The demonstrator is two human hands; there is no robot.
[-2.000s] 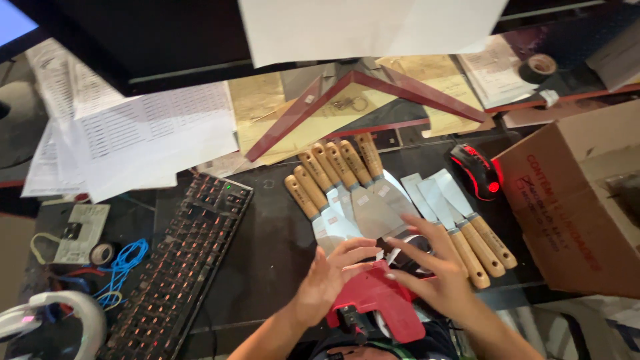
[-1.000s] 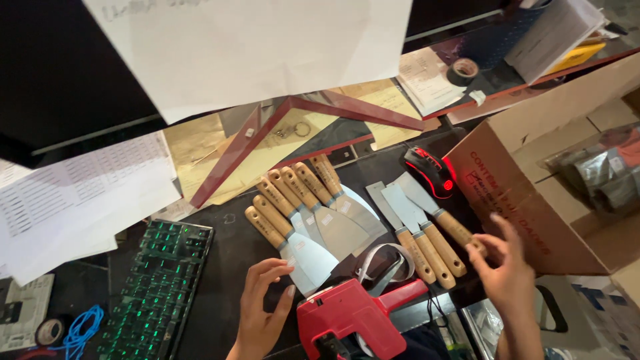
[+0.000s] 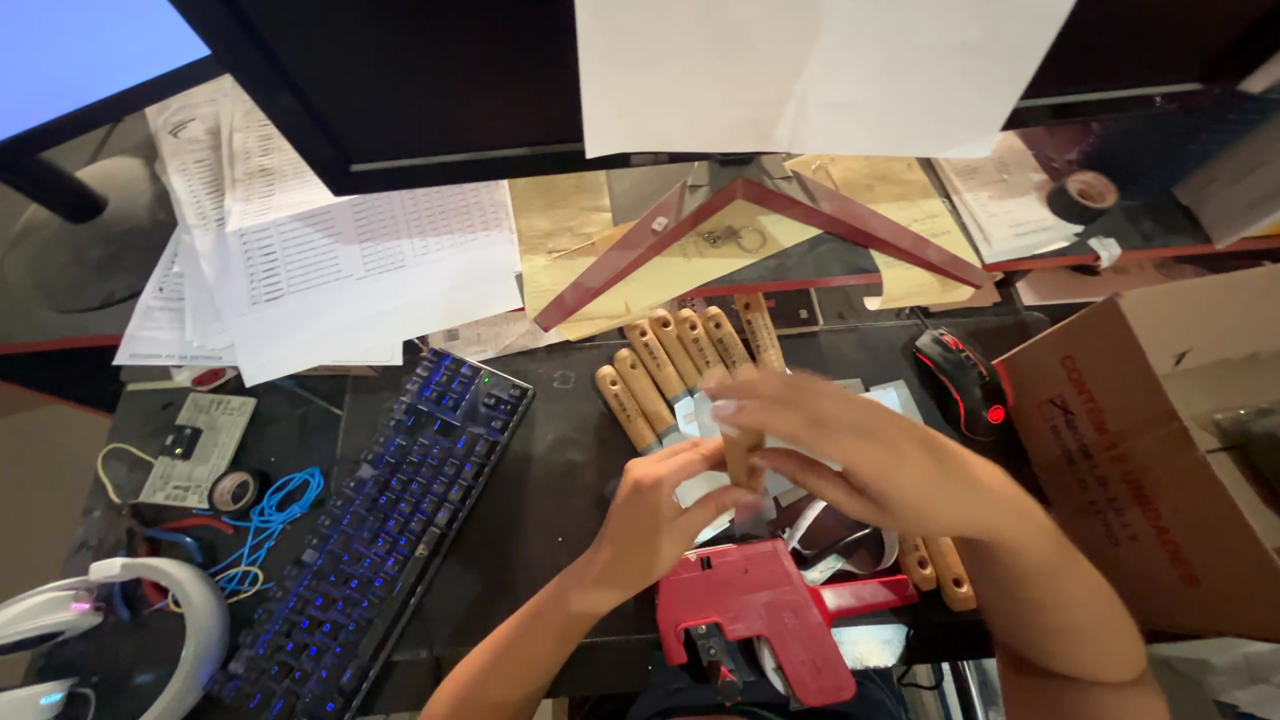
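My left hand [image 3: 670,500] and my right hand [image 3: 820,440] meet above the desk, both on the wooden handle of a putty knife [image 3: 740,455]. The right hand is blurred, and its fingers lie over the handle's upper end. Behind them, several putty knives [image 3: 648,360] lie fanned out with handles pointing away. A red label gun [image 3: 750,600] is just below the hands, with a loop of label strip [image 3: 850,545] beside it. More putty-knife handles [image 3: 948,575] show under my right forearm; their blades are partly hidden.
A keyboard [image 3: 390,540] lies left, with blue cable [image 3: 275,520] and a white headset [image 3: 180,600] beyond. A mouse [image 3: 960,380] and an open cardboard box [image 3: 1120,450] are at right. Papers [image 3: 370,260] and a red-edged monitor stand [image 3: 640,255] lie behind.
One second ago my right hand was at the handles of the right-hand group and my left hand was beside the label gun. Now both hands are together on one putty knife.
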